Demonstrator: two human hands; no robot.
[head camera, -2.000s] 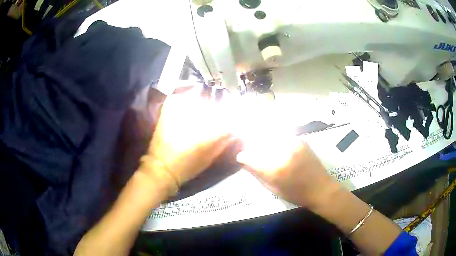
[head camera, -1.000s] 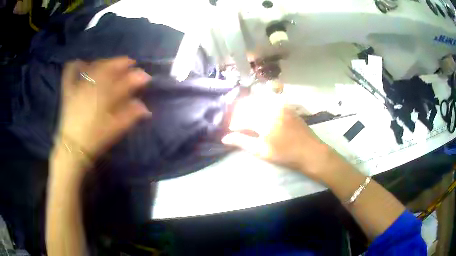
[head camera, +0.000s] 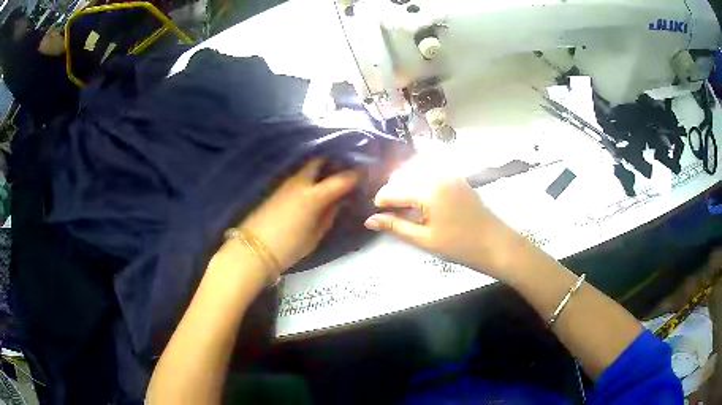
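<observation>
A large dark navy garment (head camera: 182, 166) spreads over the left of the table and hangs off its front edge. Part of it reaches the needle area of the white sewing machine (head camera: 491, 47). My left hand (head camera: 305, 210) lies on the garment left of the needle, its fingers bent into the cloth. My right hand (head camera: 443, 213) is at the garment's right edge, just in front of the presser foot, with thumb and fingertips close together at the cloth. Lamp glare washes out its upper fingers and the cloth there.
A small dark rectangle (head camera: 561, 183) lies right of my right hand. Thin metal tools (head camera: 582, 126), dark scraps (head camera: 653, 142) and black scissors (head camera: 703, 146) lie farther right. A yellow-framed rack (head camera: 71, 43) stands at upper left. The table's curved front edge (head camera: 443, 297) carries ruler marks.
My left hand lifted off to the left, then came back down onto the garment. More cloth now shows spread left of the needle. My right hand stays near the needle; the view has shifted.
</observation>
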